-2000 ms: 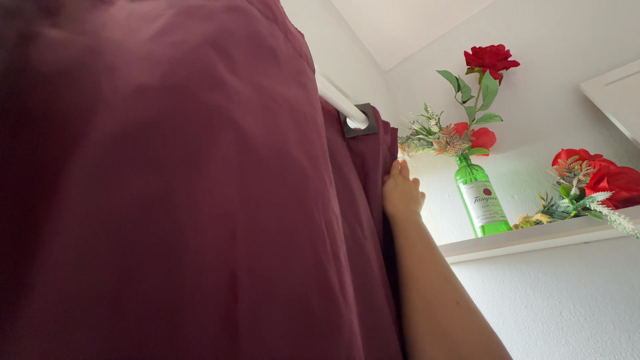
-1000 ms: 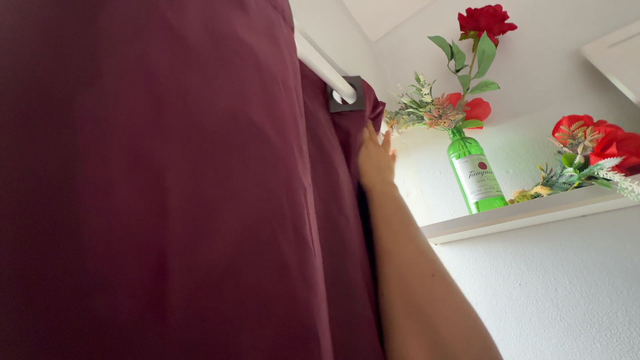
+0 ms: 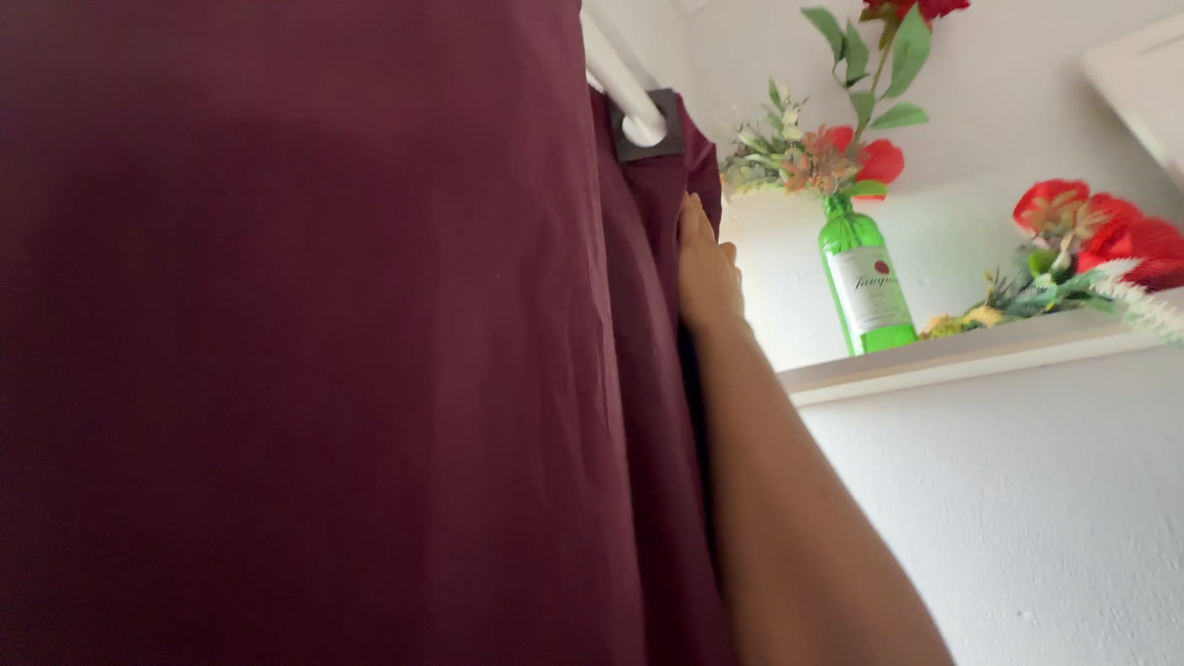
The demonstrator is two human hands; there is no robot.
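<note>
A dark maroon curtain fills the left and middle of the view. It hangs from a white curtain rod, which passes through a dark square grommet near the curtain's far edge. My right hand is raised just below that grommet, against the curtain's outer fold. Its fingertips are partly hidden by the fabric, so whether they grip it cannot be told. My left hand is out of view.
At the right a white wall shelf bears a green glass bottle with artificial flowers. Beside it on the shelf lie more red artificial flowers. A white panel edge juts in at the upper right.
My right hand stays at the curtain's far edge near the grommet; its fingers, more spread a second ago, now lie closer along the fold. The view has shifted slightly.
</note>
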